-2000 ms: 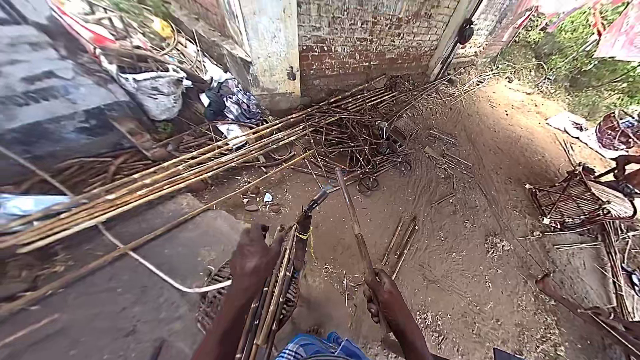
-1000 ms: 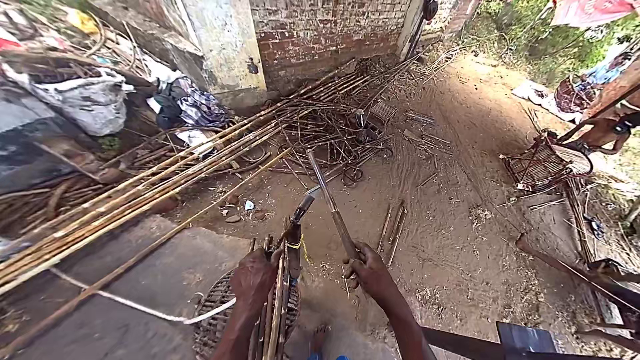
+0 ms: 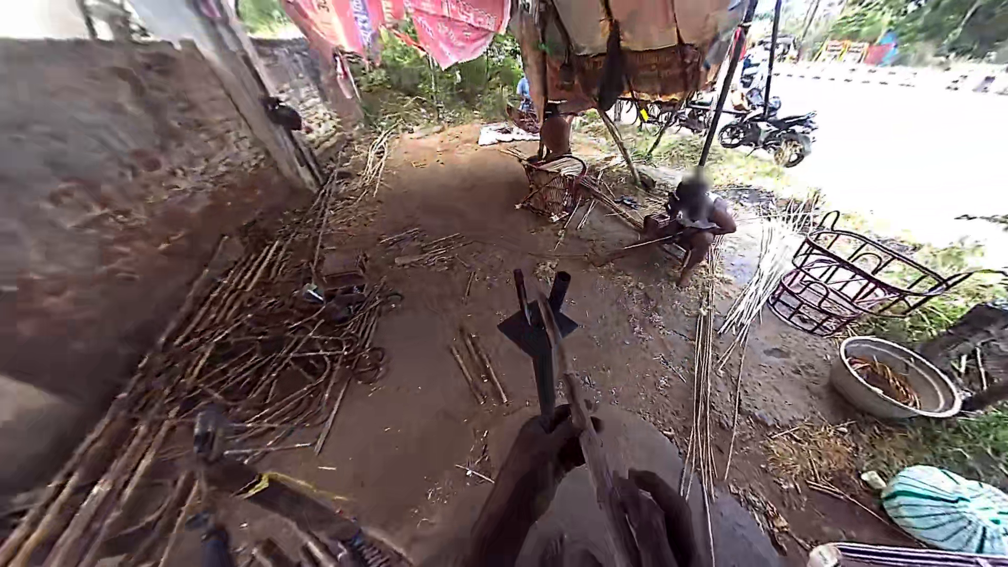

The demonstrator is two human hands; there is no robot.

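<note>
A brown cane pole lies against a dark metal fork, two upright prongs on a plate above a stem. My left hand is closed around the cane just below the fork; whether it also grips the stem, I cannot tell. Lower down, my right hand is at the cane's near part, its fingers curled against it and blurred. At lower left, a bundle of canes with a yellow tie stands near me, a dark-ended tool at its top.
Piled canes lie along the wall at left, short sticks ahead. A seated person works at right, near long thin canes, a cane frame and a round tub. Another person sits behind a woven cane piece.
The view has swung to the right. My left hand has left the cane bundle and is now on the pole my right hand held, which is now at the metal fork.
</note>
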